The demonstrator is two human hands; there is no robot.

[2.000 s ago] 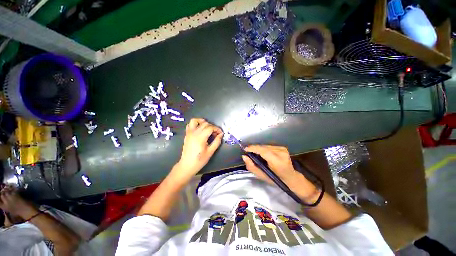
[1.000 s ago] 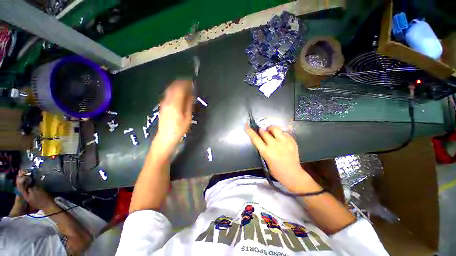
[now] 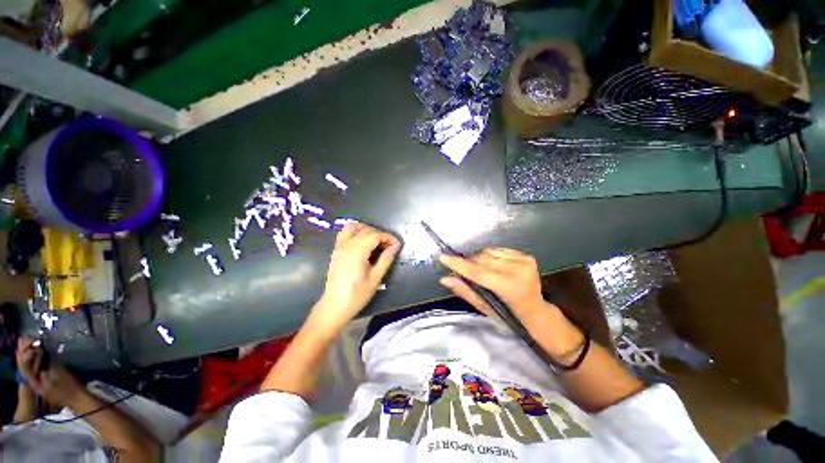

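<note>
My left hand [image 3: 360, 269] is over the front of the dark green bench, thumb and forefinger curled close together. Anything between these fingertips is too small to make out. My right hand [image 3: 502, 282] holds the black soldering iron [image 3: 450, 250] like a pen, its thin tip pointing up and left, a little right of my left fingertips. Loose white parts [image 3: 282, 206] lie in a pile beyond and left of my left hand. One white part lies at its knuckles. Blue-grey circuit boards [image 3: 461, 68] are piled at the bench's far side.
A brown tape roll [image 3: 548, 80], light green mat [image 3: 651, 172], wire coil [image 3: 656, 95] and carton [image 3: 737, 54] are at the right. A purple-rimmed fan [image 3: 99, 174] and yellow fixture [image 3: 68, 267] are left. A person's hands [image 3: 50, 375] show lower left. A large cardboard box [image 3: 724, 316] is below the edge.
My left hand has come back from over the white parts towards the iron tip, fingers curled. My right hand still holds the iron. A small white piece now shows on the green conveyor.
</note>
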